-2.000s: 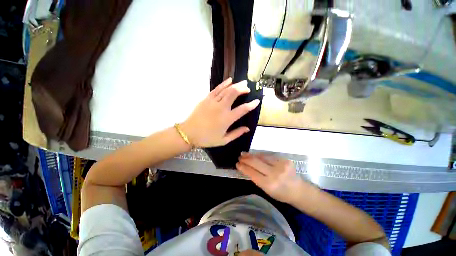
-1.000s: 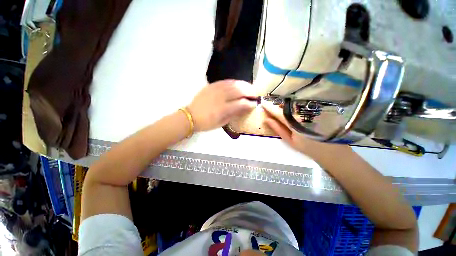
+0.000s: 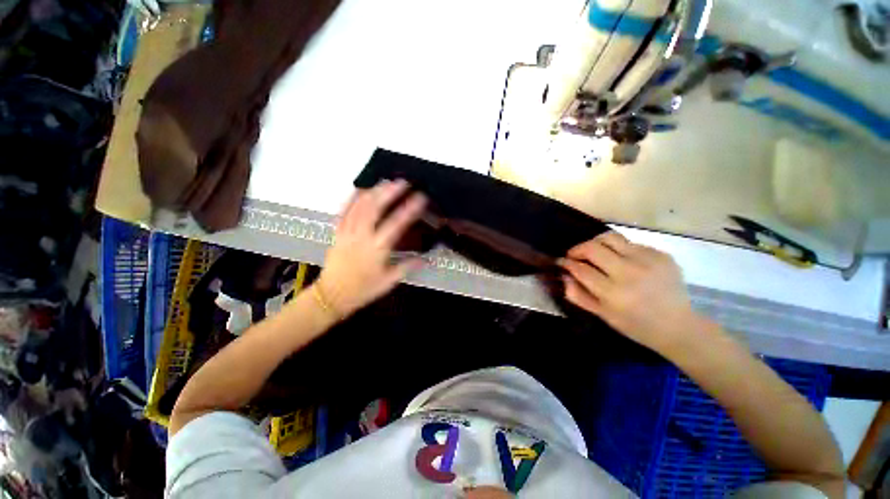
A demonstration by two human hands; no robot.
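Note:
A black band piece (image 3: pixel 498 203) with brown cloth along its lower side lies across the front edge of the white table, left of and in front of the machine's needle area. My left hand (image 3: pixel 376 244) is at its left end, fingers spread and blurred; whether it grips the cloth is unclear. My right hand (image 3: pixel 625 287) holds the right end between thumb and fingers. The presser foot and needle area (image 3: pixel 590 132) of the sewing machine stands behind the band, with no cloth visible under it.
Brown cut panels (image 3: pixel 200 127) lie at the table's left on cardboard (image 3: pixel 122 180). Thread snips (image 3: pixel 776 244) lie on the bed at right. Below the table are a blue crate (image 3: pixel 122 292) with a yellow crate (image 3: pixel 176 341) at left and another blue crate (image 3: pixel 703 429) at right.
The black band has moved from beside the needle to the table's front edge and now lies crosswise. Both hands have moved away from the needle and apart. The view has shifted.

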